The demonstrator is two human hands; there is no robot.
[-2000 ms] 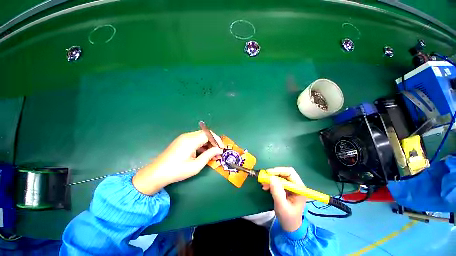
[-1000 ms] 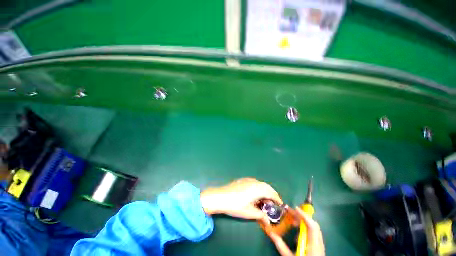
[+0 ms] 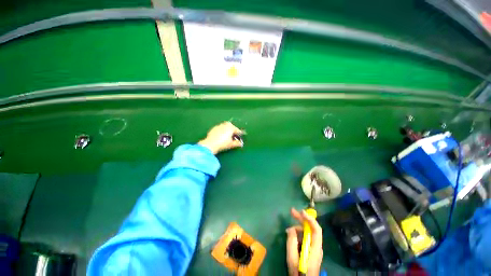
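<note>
My left hand (image 3: 222,137) is stretched out over the green conveyor belt, its fingers closed on a small round motor part (image 3: 237,138), mostly hidden by the fingers. My right hand (image 3: 306,242) holds the yellow soldering iron (image 3: 307,237) upright, its metal tip at the near rim of the white cup (image 3: 308,186) with dark bits inside. The orange fixture (image 3: 257,253) lies on the green mat with its black round centre showing and no part in it. Tweezers cannot be made out.
Other round parts (image 3: 164,139) sit spaced along the belt (image 3: 280,121). A black fan (image 3: 358,232), a yellow sponge block (image 3: 416,235) and a blue station (image 3: 439,161) stand right. The solder spool (image 3: 46,264) is at the lower left. A blue sleeve shows far right.
My left hand has moved from the fixture out to the belt with the part. My right hand has let go of the fixture, and the iron's tip is now at the cup. The view has shifted.
</note>
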